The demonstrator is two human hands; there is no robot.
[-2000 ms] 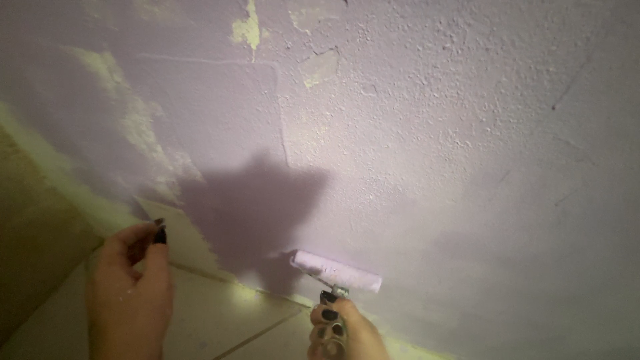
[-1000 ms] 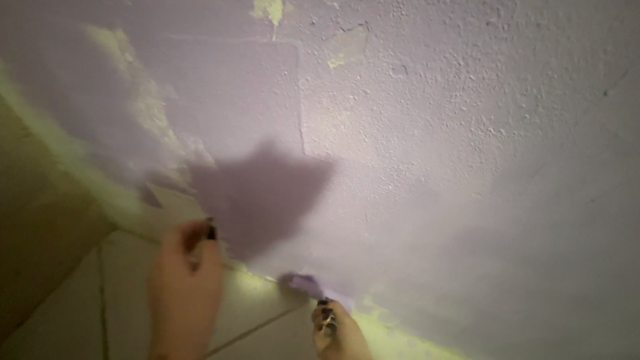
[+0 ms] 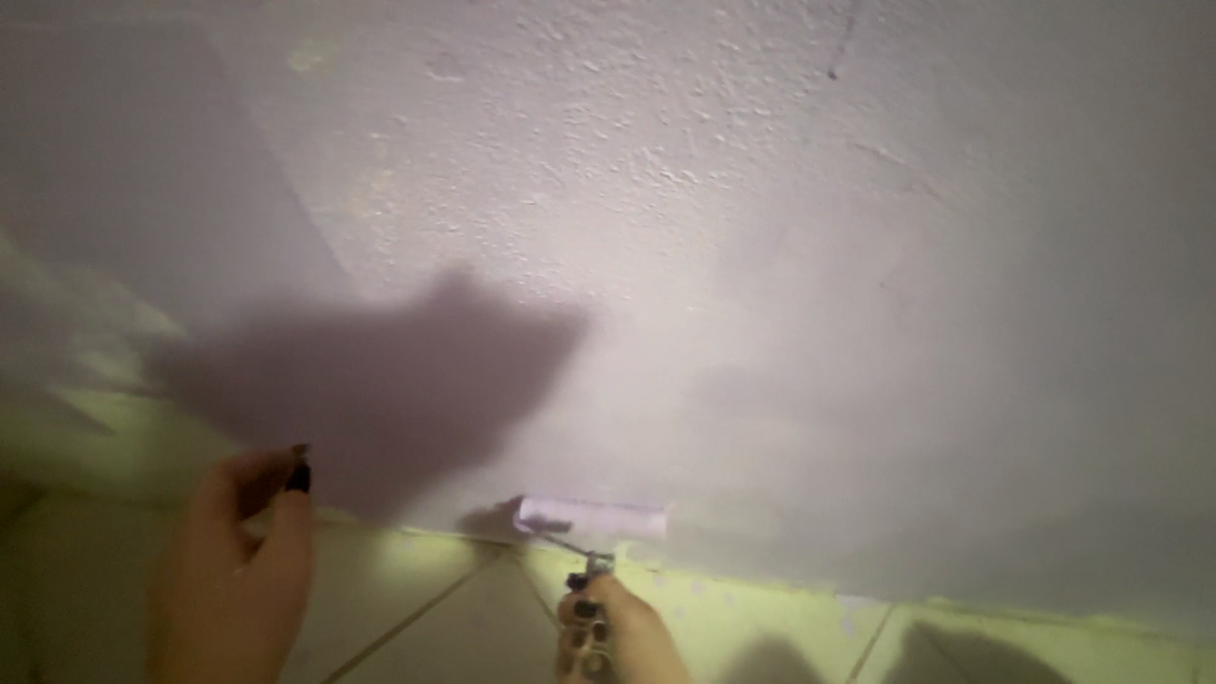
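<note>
My right hand (image 3: 613, 627) grips the handle of a small paint roller at the lower middle. The roller's lilac-coated sleeve (image 3: 594, 516) lies level against the bottom of the lilac wall (image 3: 646, 332), just above a yellow-green strip. My left hand (image 3: 237, 560) is raised at the lower left, its dark-nailed thumb and fingertip pinched together. Whether something small is held between them cannot be told. A large dark shadow falls on the wall above and between both hands.
Floor tiles (image 3: 418, 589) with dark joints meet the foot of the wall. Yellow-green patches (image 3: 95, 418) show at the lower left of the wall. Its surface is rough and bumpy near the top, with a dark mark (image 3: 833, 74) at the upper right.
The view has shifted along the wall. The roller sleeve, blurred one second ago, now shows plainly and level at the wall's foot. My right hand keeps its grip; my left hand stays pinched.
</note>
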